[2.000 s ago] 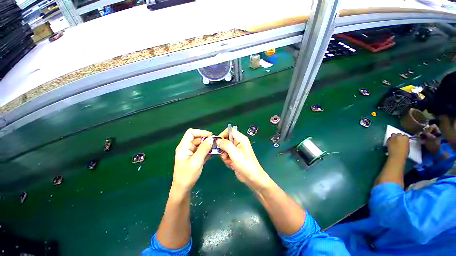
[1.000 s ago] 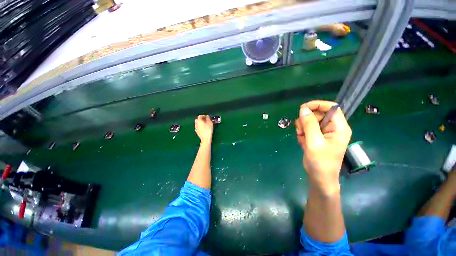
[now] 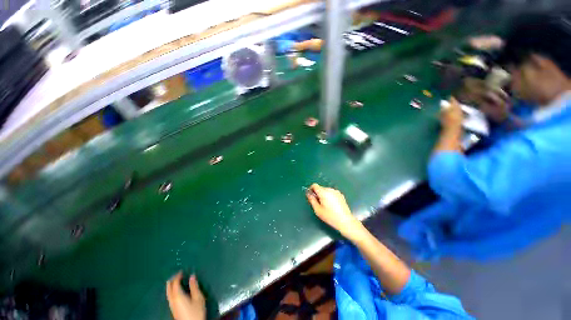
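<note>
The picture is blurred. My left hand point(image 3: 186, 300) is low at the bottom edge, cut off by it, with thumb and finger apart and nothing visible between them. My right hand point(image 3: 330, 207) is above the front part of the green bench point(image 3: 263, 219), fingers drawn together. A small dark spot shows at its fingertips; I cannot tell whether it is a held thing. A small electronic module point(image 3: 216, 160) lies on the green surface beyond my hands. Another module point(image 3: 165, 187) lies to its left, and one more point(image 3: 287, 138) to its right.
A wire spool point(image 3: 357, 136) stands near the metal post point(image 3: 332, 69). A round fan point(image 3: 246, 67) is behind the rail. A person in blue point(image 3: 501, 181) works at the right. A black fixture point(image 3: 47, 303) is at bottom left. White specks dot the green surface.
The view has turned. My left hand has let go of the module in the row and drawn back to the front edge. My right hand has lowered towards the front; the grey tool no longer shows clearly.
</note>
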